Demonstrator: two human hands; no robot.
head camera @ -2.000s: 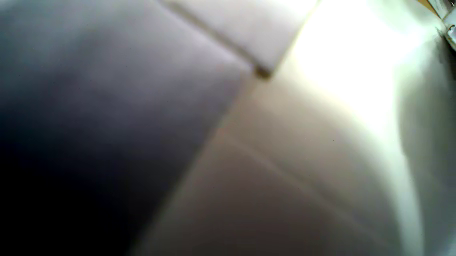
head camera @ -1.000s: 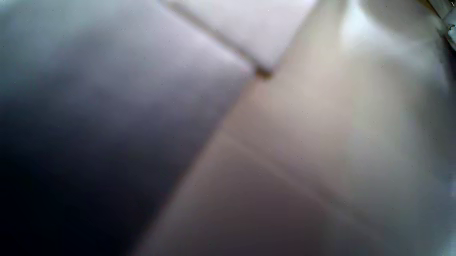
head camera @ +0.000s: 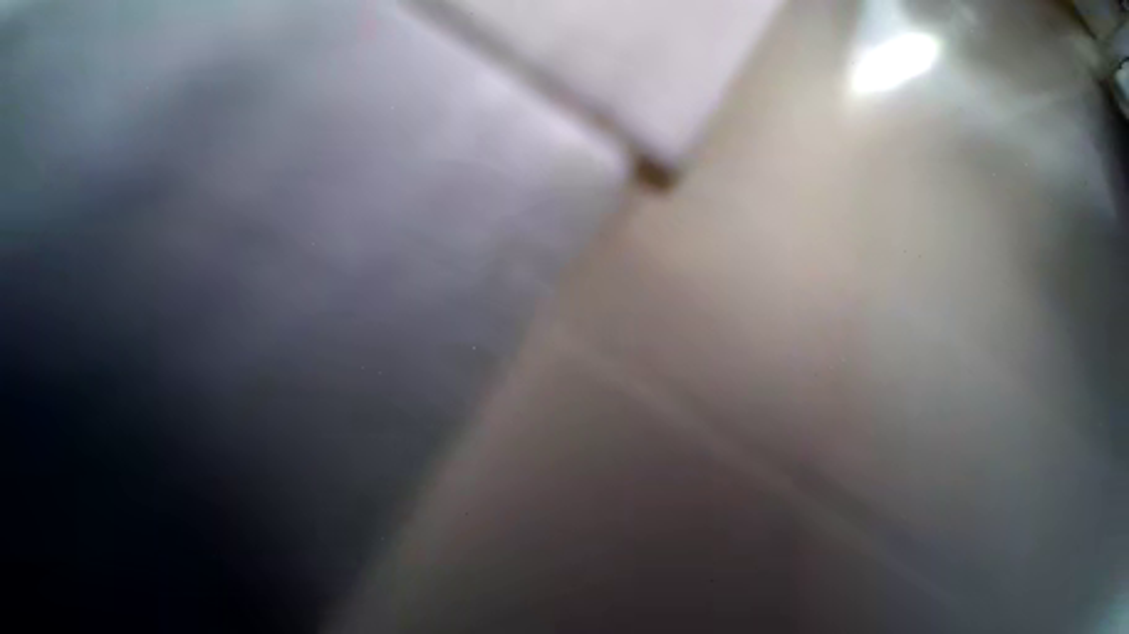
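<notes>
The view is a blurred close-up of pale surfaces. A large greyish-white sheet or panel (head camera: 409, 235) fills the left side and falls into dark shadow at the lower left. A smaller white piece with straight edges (head camera: 619, 62) lies at the top centre, its lower corner at a small brown spot. A pinkish-beige surface (head camera: 768, 334) with a faint slanting crease or edge fills the centre and right. I cannot tell what these surfaces are. Neither my left hand nor my right hand is in view.
A bright glare spot (head camera: 896, 63) lies on the surface at the upper right. Small, unclear dark and light shapes (head camera: 1108, 37) show at the top right corner.
The broad bright glare at the upper right has shrunk to a small spot, and the right side is darker. The sheet edges have barely moved.
</notes>
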